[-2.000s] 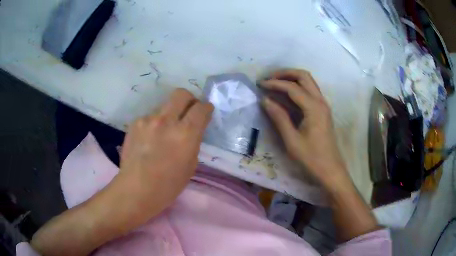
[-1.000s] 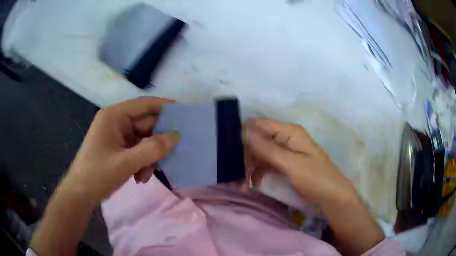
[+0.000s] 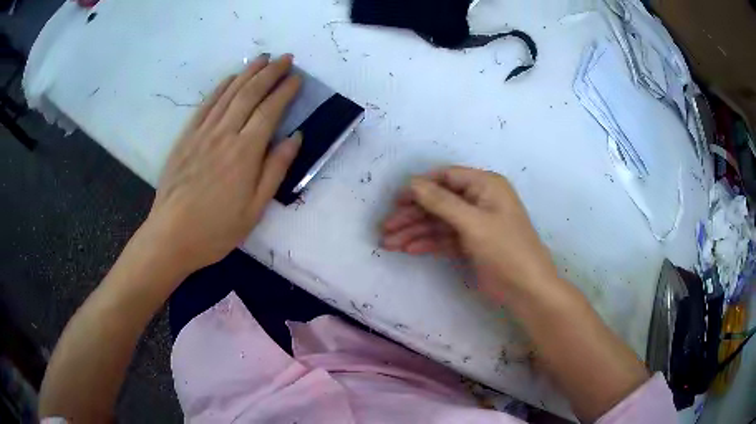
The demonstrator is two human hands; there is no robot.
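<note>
A finished pocket stack [image 3: 322,141], with a grey face and a dark band, lies at the left of the table. A thin pale edge shows along the outer side of the band. My left hand [image 3: 228,145] lies flat on the stack, fingers extended and thumb on the dark band, covering much of the grey part. My right hand [image 3: 464,219] is over the middle of the table, slightly blurred, with fingers loosely curled and nothing seen in it.
Black cut pieces [image 3: 410,18] with a curled dark strip lie at the far edge. White layered sheets [image 3: 609,108] lie at the far right. The iron [image 3: 681,331] stands at the right edge. Dark loose threads are scattered over the white table [image 3: 331,257].
The pocket piece held between both hands has left the front and now lies under my left hand at the stack. My right hand is off it. The view has shifted.
</note>
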